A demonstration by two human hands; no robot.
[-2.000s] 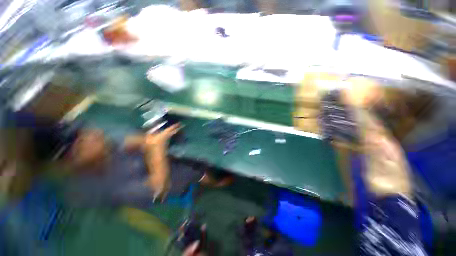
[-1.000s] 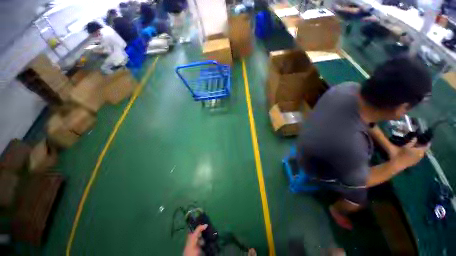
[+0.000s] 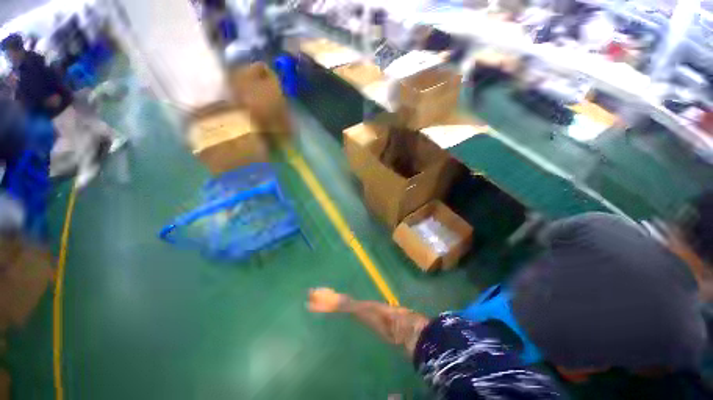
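Observation:
My right hand [image 3: 325, 301] is stretched out over the green floor near the middle, at the end of my bare forearm and dark patterned sleeve. It is blurred; its fingers look curled, and I cannot make out anything in it. My left hand is not in view. The black device with cords is not in view either. A blue hand trolley [image 3: 242, 219] stands on the floor beyond my hand, to the left.
A person in a grey top [image 3: 610, 293] sits close at the lower right by the green bench [image 3: 516, 168]. Open cartons [image 3: 410, 176] and a smaller carton [image 3: 434, 238] stand beside the bench. Other people [image 3: 35, 78] are at the far left.
The view has swung and moved closer to the trolley and cartons. My right arm has come into view. The hand holding the black corded device has gone out of view.

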